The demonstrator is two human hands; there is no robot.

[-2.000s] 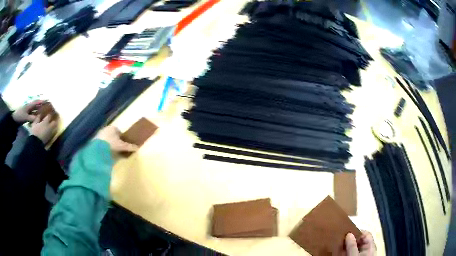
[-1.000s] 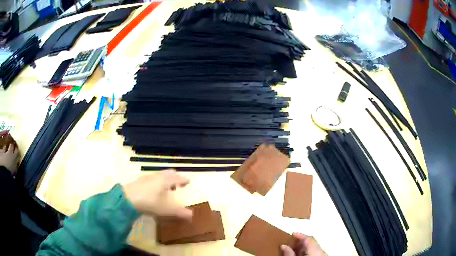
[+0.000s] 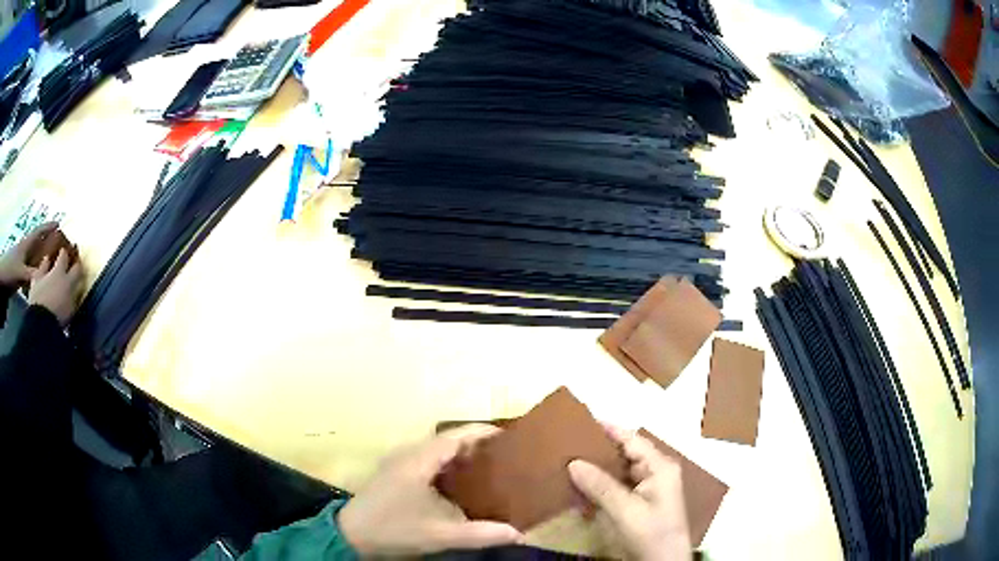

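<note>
Both my hands hold brown leather pieces (image 3: 542,460) low over the table's near edge. My left hand (image 3: 411,499) grips their left side, fingers below. My right hand (image 3: 635,493) grips the right side, thumb on top. I cannot tell how many pieces are held. Another brown piece (image 3: 698,493) lies partly behind my right hand. A dark edge of something shows behind my left hand. Two overlapping leather pieces (image 3: 674,329) lie against the front of the black strip pile, and a single upright piece (image 3: 733,392) lies right of them.
A large pile of black strips (image 3: 537,164) fills the table centre. Black strip bundles lie right (image 3: 849,395) and left (image 3: 175,247). A tape roll (image 3: 794,231), small black object (image 3: 828,180), clear plastic bag (image 3: 865,71) and calculator (image 3: 257,71) lie around. A co-worker's hands (image 3: 49,274) hold brown leather at left.
My left hand has moved right and closed on brown leather beside my right hand. The two overlapping pieces by the pile were not there two seconds ago. The view has shifted.
</note>
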